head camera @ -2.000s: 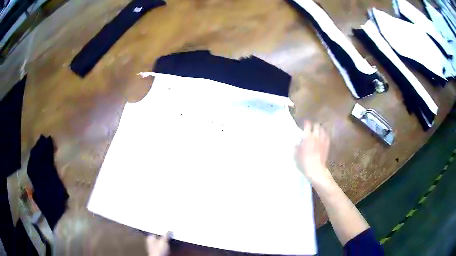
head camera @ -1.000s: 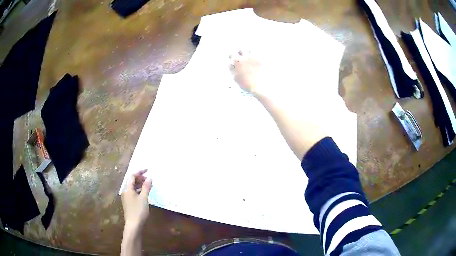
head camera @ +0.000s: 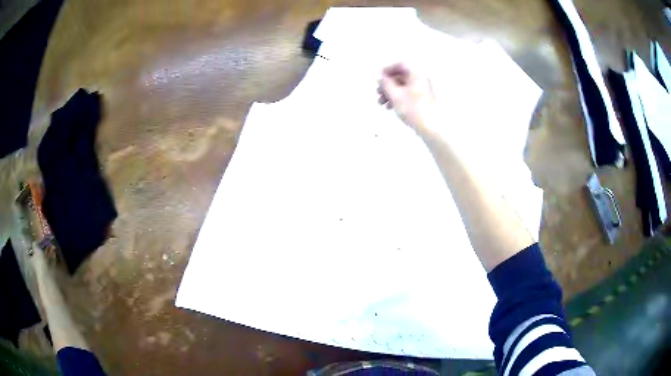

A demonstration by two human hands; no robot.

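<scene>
A wide white body pattern (head camera: 353,191) lies flat in the middle of the brown table, neck and armhole curves at the top. A bit of dark fabric (head camera: 313,37) shows at its upper left edge. My right hand (head camera: 408,95) is on or just above the upper part of the pattern, fingers bent; I cannot tell if it holds anything. My left hand (head camera: 45,257) is blurred at the far left, at the lower end of the small orange-red pin box (head camera: 37,213); its fingers are unclear.
A dark cut piece (head camera: 77,176) lies beside the pin box, with more dark fabric (head camera: 22,66) at the far left. On the right are a metal pattern weight (head camera: 605,208), a long strip piece (head camera: 600,110) and stacked white-and-dark pieces (head camera: 644,139). Green floor shows beyond the table edge.
The white pattern first left dark fabric bare above it and now covers nearly all of it. My left hand has moved from the pattern's lower edge to the pin box. My right hand stays on the upper pattern.
</scene>
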